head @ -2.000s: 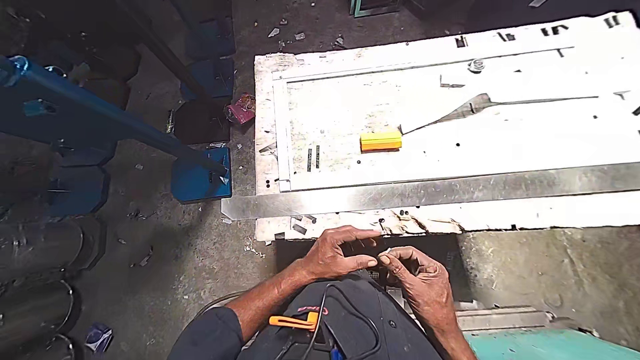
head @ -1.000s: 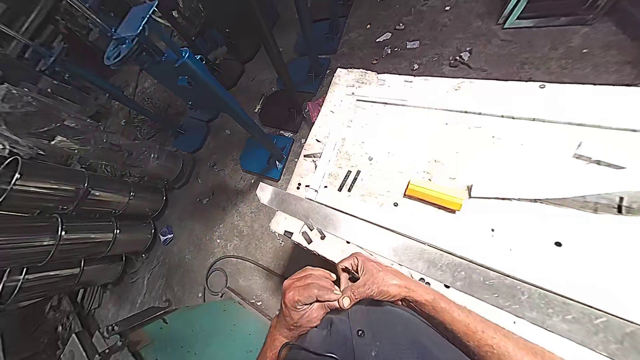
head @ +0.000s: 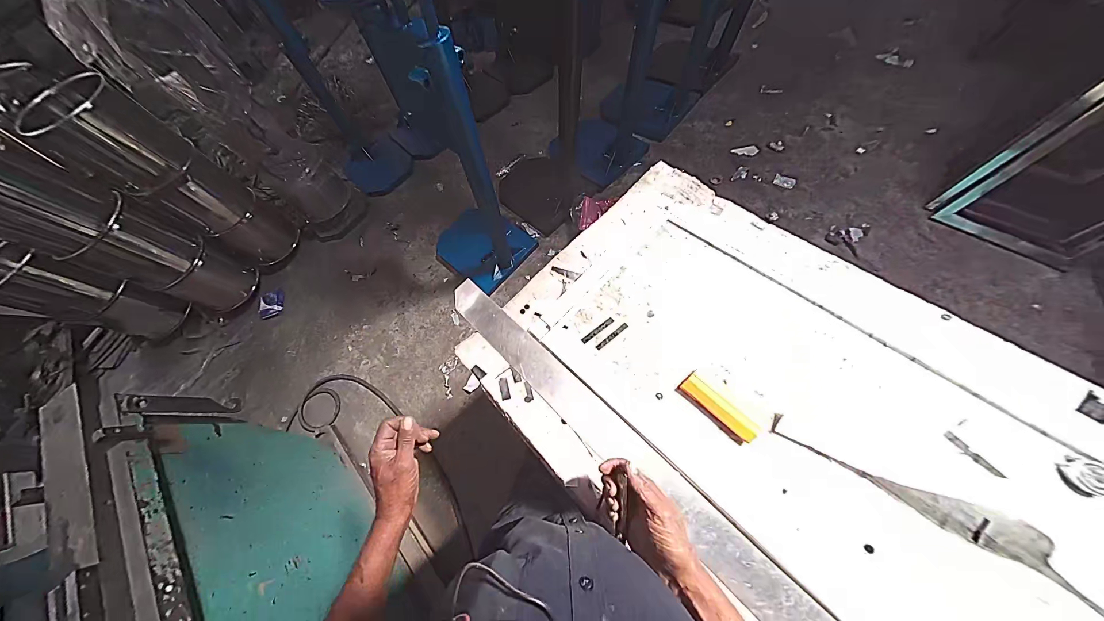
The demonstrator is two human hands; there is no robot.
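My left hand (head: 398, 466) is raised left of my lap, its fingers curled close together; whether something tiny is between them I cannot tell. Beside the near edge of the white-topped table, my right hand (head: 647, 513) grips a dark, slim hand tool (head: 622, 504), its type unclear. A long flat metal strip (head: 552, 375) lies along that table edge, just beyond my right hand. Farther in on the white tabletop (head: 776, 336) rest a yellow-orange block (head: 718, 407), two short dark strips (head: 604, 333) and a grey tapering piece (head: 966, 513).
At the lower left is a green metal surface (head: 250, 517), with a black cable (head: 345, 379) looping on the floor beside it. Shiny metal cylinders (head: 112, 224) are stacked at the left. Blue posts on flat bases (head: 487, 246) stand beyond the table, and a metal frame (head: 1018, 172) lies at the right.
My hands were together in front of my body; now they are apart, the left out to the left and the right by the table with the dark tool. The view has turned.
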